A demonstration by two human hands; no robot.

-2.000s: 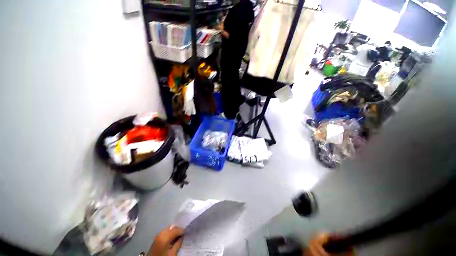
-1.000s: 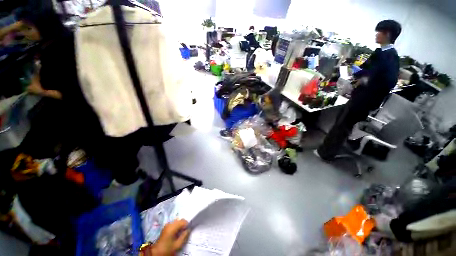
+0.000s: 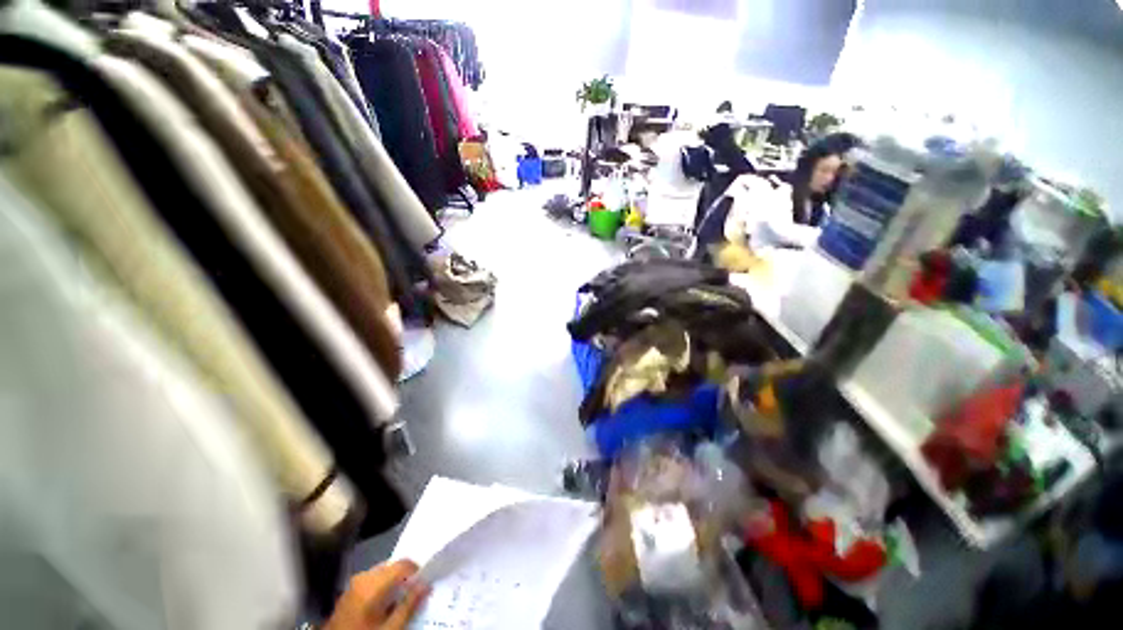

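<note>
White paper sheets (image 3: 505, 560) with faint printed lines are at the bottom centre, their upper edge curled over. My left hand (image 3: 379, 598) grips their left edge, with the fingers on top. The hand is cut off by the lower edge of the picture. My right hand is not in view.
A rack of hanging coats (image 3: 277, 185) runs along the left. Blue bins heaped with dark garments (image 3: 665, 302) and plastic-wrapped bundles (image 3: 671, 535) stand at centre right. A cluttered white desk (image 3: 911, 462) is at the right. A person (image 3: 770, 209) sits beyond. Grey floor (image 3: 493, 382) runs between.
The view has moved forward past the black stand and shelf; the coat rack now fills the left. The bins are nearer. My left hand still holds the papers. My right hand has left the view since the first frame.
</note>
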